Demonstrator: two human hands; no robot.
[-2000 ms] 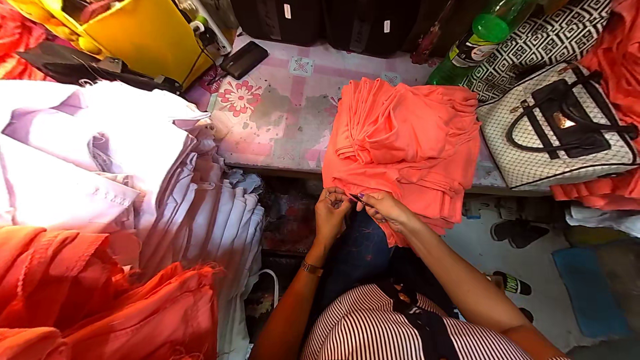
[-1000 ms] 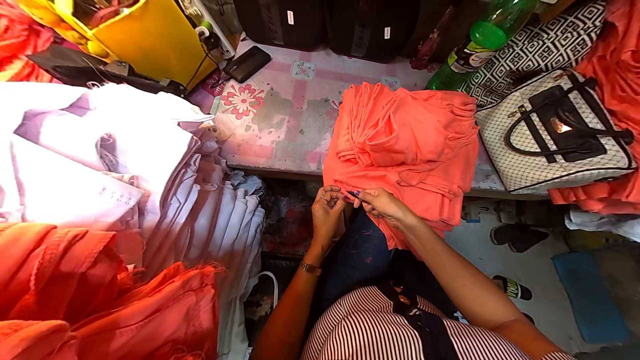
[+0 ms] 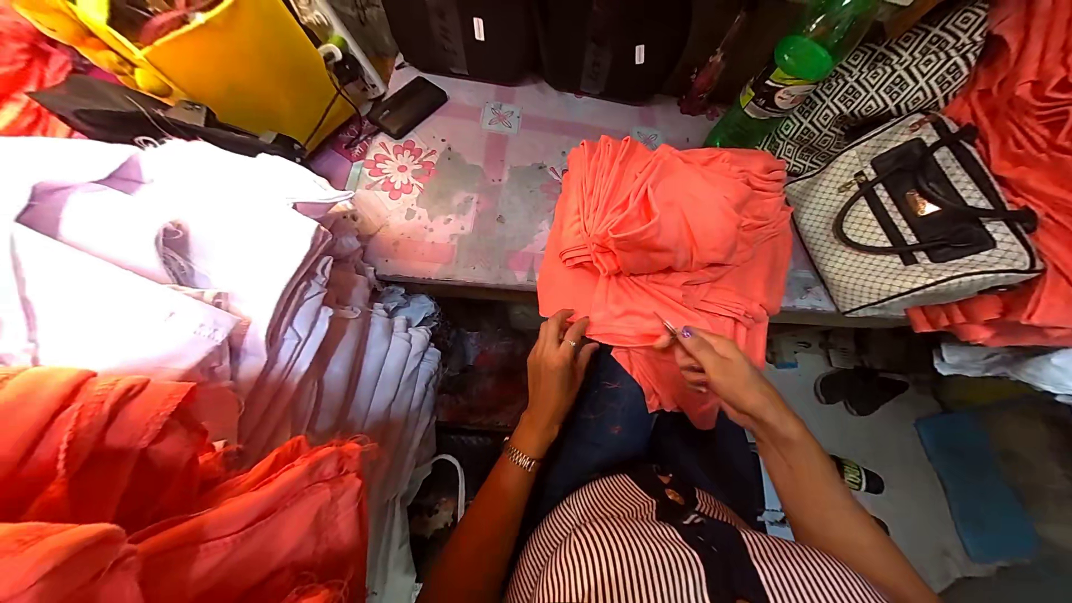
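A stack of folded coral cloth [image 3: 670, 218] lies on the table edge, with its lower layers hanging over my lap. My left hand [image 3: 563, 356], with a ring and a wristwatch, has its fingertips at the lower left edge of this cloth; whether they pinch it is unclear. To the right, my right hand [image 3: 716, 364] is closed around a small metal-tipped tool [image 3: 669, 327], its tip pointing up and left over the cloth. The fingers hide most of the tool, so its kind cannot be told.
Stacked white cloth [image 3: 360, 368] and orange-red cloth [image 3: 251, 519] stand at the left. On the flower-patterned table [image 3: 477, 243] lies a black phone [image 3: 408, 106], near a yellow bag [image 3: 243, 67]. A green bottle [image 3: 775, 88] and a checked handbag [image 3: 913, 218] are at the right.
My hands were close together at the cloth's lower edge; now they are apart. My right hand has moved right with the tool, and my left hand is at the left of the cloth edge.
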